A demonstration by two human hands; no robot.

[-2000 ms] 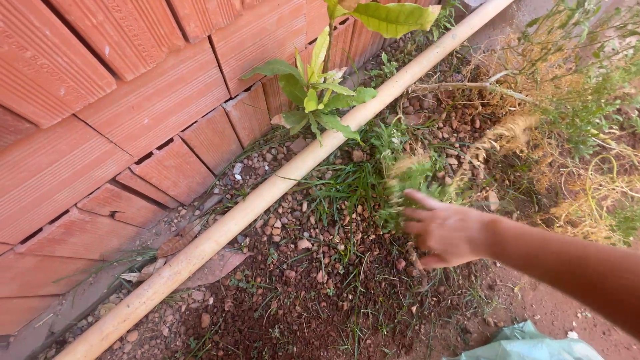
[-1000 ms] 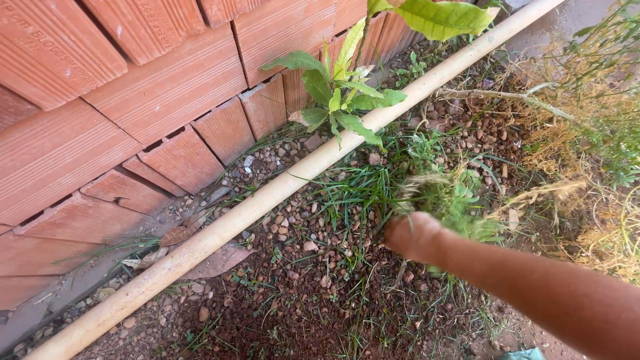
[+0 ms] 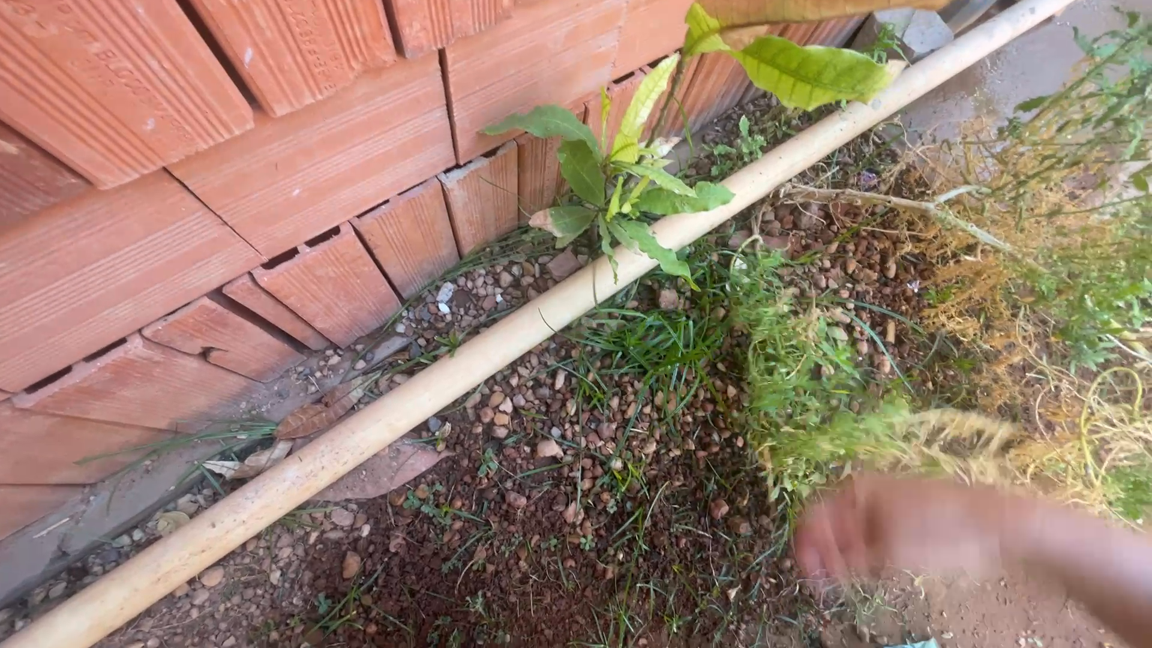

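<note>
One bare hand shows, entering from the lower right; I take it as my right hand (image 3: 886,531). It is motion-blurred, just below a clump of green weeds (image 3: 801,387) with feathery leaves, and whether it grips any stems cannot be made out. Left of the clump, blades of green grass (image 3: 661,346) grow out of pebbly reddish soil (image 3: 540,450). A long pale pole (image 3: 450,373) lies diagonally over the ground. My left hand is out of view.
Stacked red hollow clay bricks (image 3: 315,166) form the upper left side. A leafy young plant (image 3: 621,189) rises between them and the pole. Dry yellowish weeds (image 3: 999,306) and a thin branch (image 3: 864,198) lie on the right. A bit of teal material (image 3: 918,643) shows at the bottom edge.
My right hand was at the base of the green weeds a second ago and has moved down and to the right, away from the grass.
</note>
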